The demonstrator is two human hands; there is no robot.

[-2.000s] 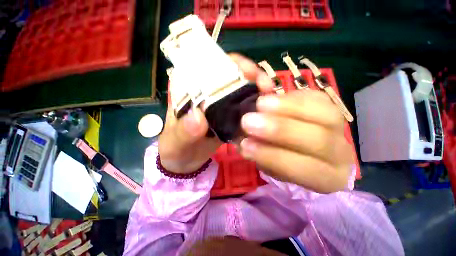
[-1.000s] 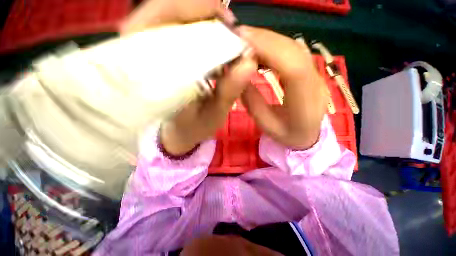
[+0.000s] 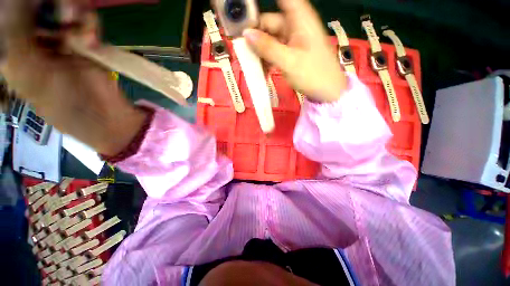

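My right hand (image 3: 302,53), at the top centre, holds a smartwatch (image 3: 237,12) with its round case back towards me and its cream strap hanging over the red compartment tray (image 3: 244,159). My left hand (image 3: 67,78) is blurred and close at the upper left, cut off by the edge. It holds at least one watch, whose beige strap (image 3: 131,68) sticks out to the right. Several beige-strapped watches (image 3: 380,60) lie across the tray's upper part, case backs up. The tray's lower pockets hold no watches.
A full tray (image 3: 72,223) of beige-strapped watches is at lower left. A calculator (image 3: 33,124) and papers are at left. A round cream disc (image 3: 182,84) lies left of the tray. A white box machine (image 3: 467,128) stands at right.
My hands were together around stacked watches and are now apart. My left hand has moved to the upper left. My right hand has a single watch with its case back showing. The view has shifted.
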